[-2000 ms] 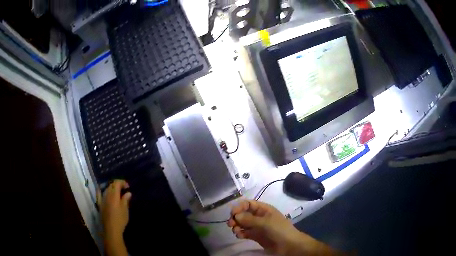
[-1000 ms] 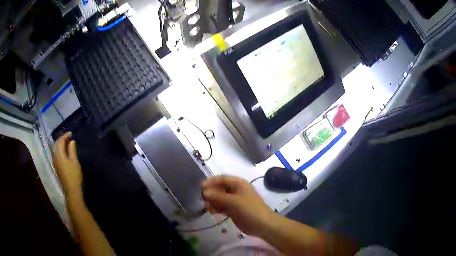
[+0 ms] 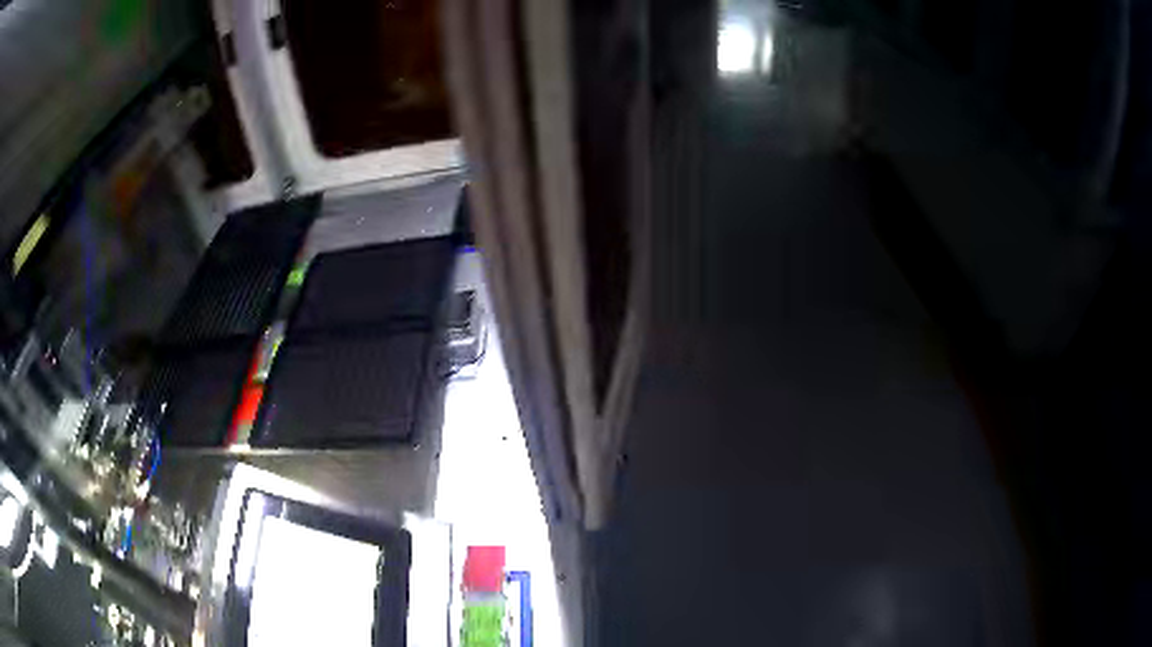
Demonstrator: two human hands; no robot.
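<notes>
Neither of my hands is in the picture. Black component trays (image 3: pixel 348 386) lie at the left of the view, in stacks or side by side; how many layers cannot be told. Another black tray (image 3: pixel 234 284) lies further left, with narrow red and green strips between it and the others. The touchscreen monitor (image 3: pixel 316 588) stands at the lower left, its screen bright white and cut off by the bottom edge.
Red (image 3: pixel 484 569) and green (image 3: pixel 484 623) squares sit beside blue tape (image 3: pixel 521 607) on the white deck. A white-framed machine door (image 3: pixel 556 253) stands upright along the deck's edge. Dark floor (image 3: pixel 783 480) fills the right. Mechanism parts with blue tubing lie far left.
The view has swung to the right and rotated. Both hands, the mouse, the metal plate and the left-hand trays have left the picture. The machine door and dark aisle have come in.
</notes>
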